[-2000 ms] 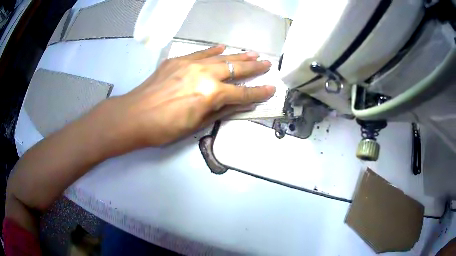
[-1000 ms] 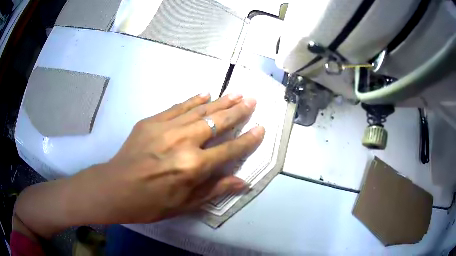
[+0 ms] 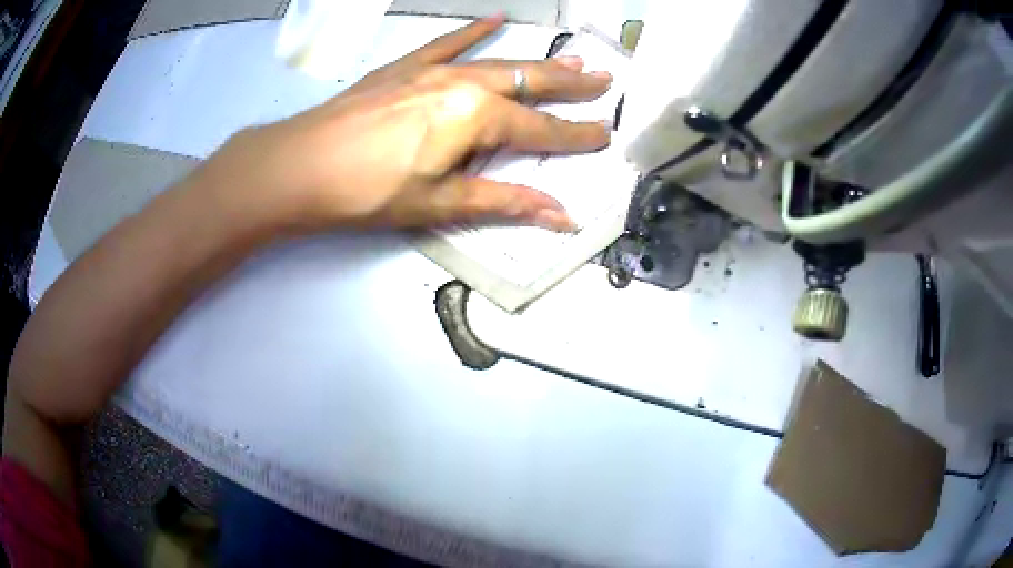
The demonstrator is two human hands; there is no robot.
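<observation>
My left hand (image 3: pixel 444 139) lies flat, fingers spread, on a white template (image 3: pixel 533 250) and presses it down. Under the template a beige fabric piece (image 3: pixel 517 300) shows as a border along its near, pointed edge. The piece's right edge lies at the presser foot (image 3: pixel 644 211) under the white sewing machine head (image 3: pixel 755 89). The needle itself cannot be made out. My right hand is not in view.
Beige pieces (image 3: pixel 117 189) lie at the left, partly behind my forearm. Darker tan pieces (image 3: pixel 861 460) lie at the lower right. More beige fabric (image 3: pixel 206 13) lies along the far side. A slim black tool (image 3: pixel 929 316) lies right of the tension knob (image 3: pixel 820 314).
The template and fabric have turned and moved away from me, so the pointed end now faces nearer the front. My left hand has moved with them, up the picture.
</observation>
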